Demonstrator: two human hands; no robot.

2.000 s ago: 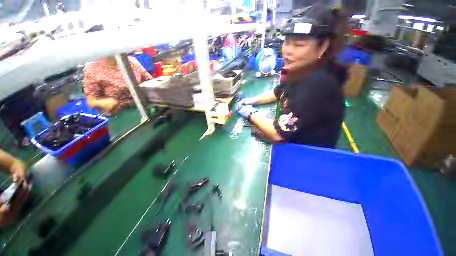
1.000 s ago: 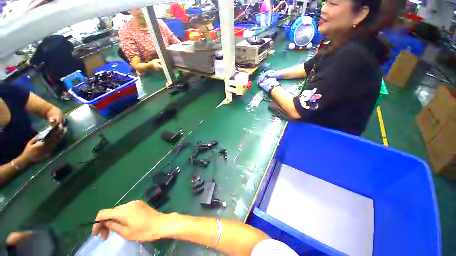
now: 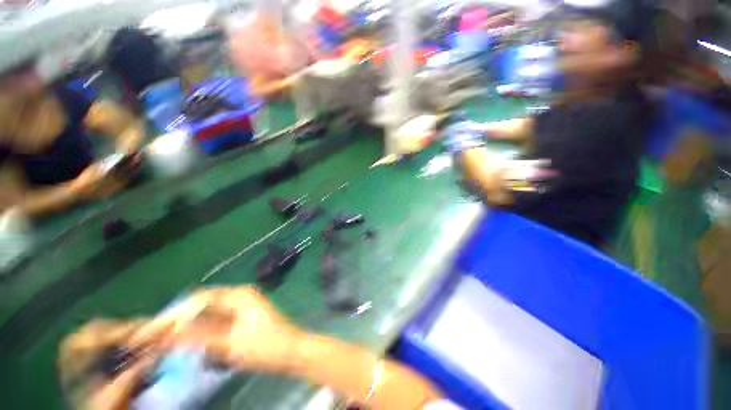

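Note:
The frame is strongly blurred. My left hand (image 3: 100, 360) is at the lower left, its fingers around a small black thing (image 3: 120, 360) that looks like a power adapter. My right hand (image 3: 240, 320) is beside it, its fingertips close to the left hand. A pale bluish clear plastic bag (image 3: 180, 375) shows below and between the hands, seemingly in my right fingers. Loose black adapters (image 3: 276, 263) with cords lie on the green surface beyond my hands.
A large blue bin (image 3: 577, 264) with a pale sheet inside stands at the right. A person in black (image 3: 589, 136) is beyond it. Another person (image 3: 56, 136) is across the belt at left, near a blue and red basket (image 3: 220, 132). A white post (image 3: 398, 80) rises mid-view.
The view has swung, and blur has increased. My right hand came into view after the oldest frame. My left hand, barely visible a second ago, is now up beside my right hand with the black thing.

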